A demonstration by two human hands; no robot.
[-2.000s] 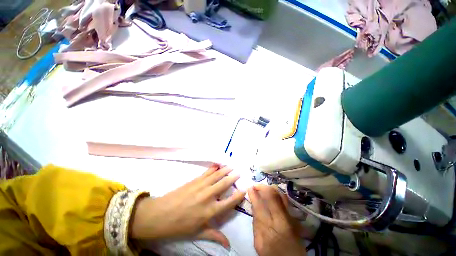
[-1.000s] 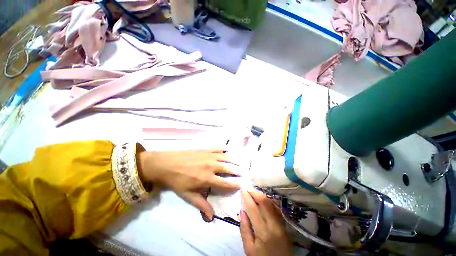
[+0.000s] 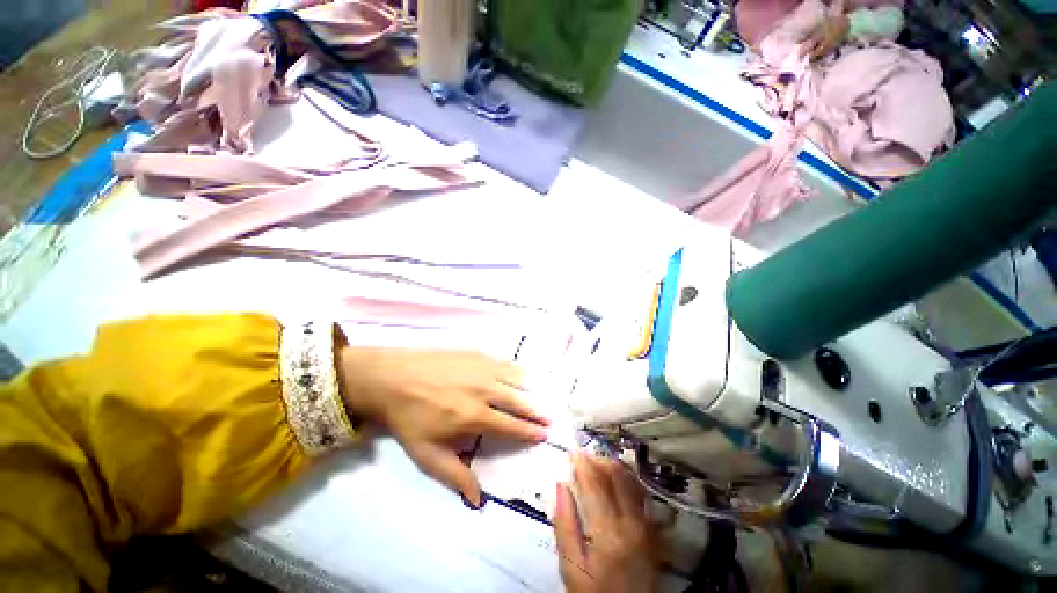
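A white sewing machine head (image 3: pixel 695 336) stands right of centre, its needle area low at its left. My left hand (image 3: pixel 446 400) lies flat on the bed left of the needle, thumb spread from the fingers. My right hand (image 3: pixel 609 521) is at the lower centre, fingertips close to the presser foot. Glare hides whether either hand holds fabric. A pink fabric strip (image 3: pixel 406 312) lies just beyond my left hand and fades into the glare. A thin dark object (image 3: pixel 514 506) lies between my left thumb and my right hand.
A pile of pink strips (image 3: pixel 249 87) is at the far left, with longer strips (image 3: pixel 290 206) nearer. Purple-grey cloth (image 3: pixel 498 139) and a green bag (image 3: pixel 562 46) are beyond. A green cylinder (image 3: pixel 893 232) crosses above the machine. Pink garment pieces (image 3: pixel 881 110) lie on the neighbouring table.
Over two seconds, my left hand has moved back and left relative to the machine and its thumb has spread. The strip's visible part has become shorter. The camera view has also shifted.
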